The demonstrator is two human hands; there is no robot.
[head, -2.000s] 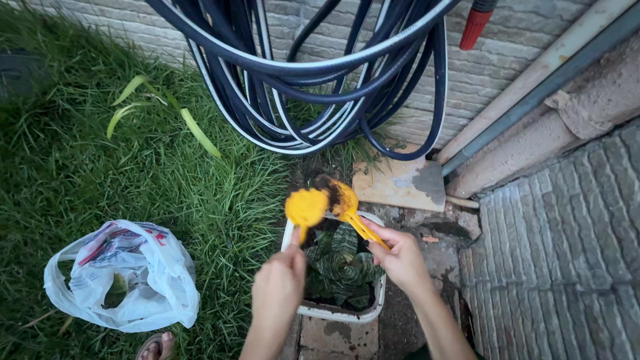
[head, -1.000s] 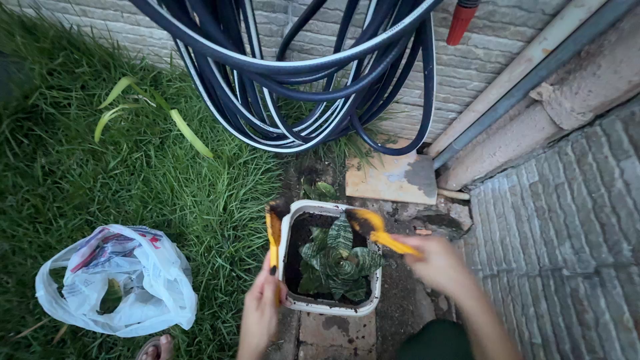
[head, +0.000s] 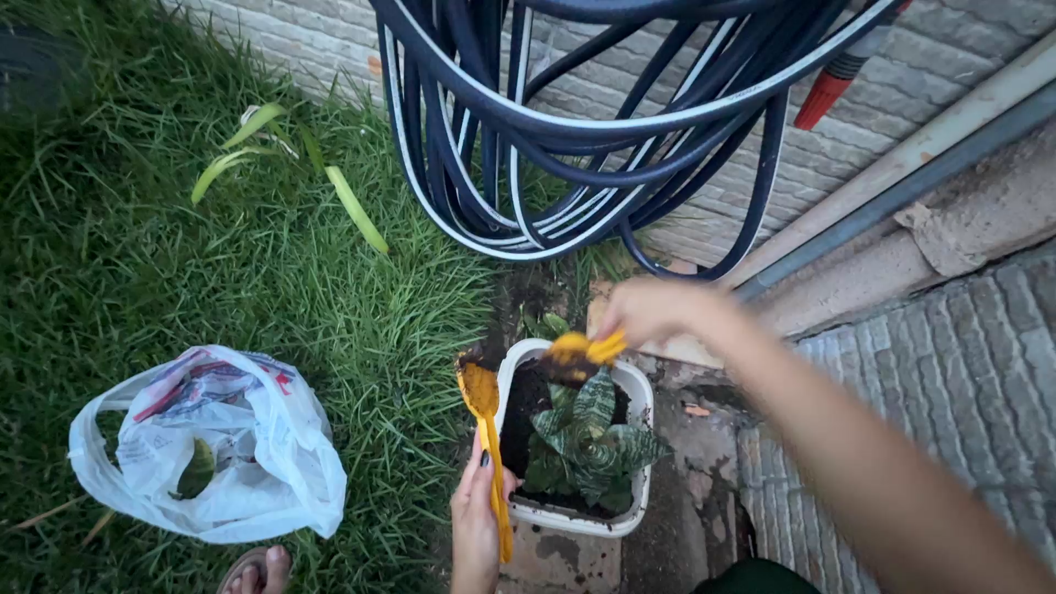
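A rosette snake plant with banded leaves (head: 594,445) grows in dark soil in a white square plastic pot (head: 569,524). Along the pot's left side, my left hand (head: 478,503) holds a yellow plastic scoop (head: 481,388) upright by its handle, its bowl smeared with soil. My right hand (head: 652,309) reaches over the pot's back right corner and grips a second yellow scoop (head: 590,346), blurred, with its soiled bowl over the back of the pot, just behind the leaves.
A coiled blue hose (head: 569,124) hangs low behind the pot, by a stone-textured wall (head: 289,45). A white plastic bag (head: 214,445) sits on the grass (head: 371,330) at left, near a sandalled foot (head: 260,571). Pipes (head: 891,165) run along the right wall.
The scoops were together above the pot two seconds ago, then apart on either side of it. Since the last earlier frame, my right hand has moved from the pot's right side to its back.
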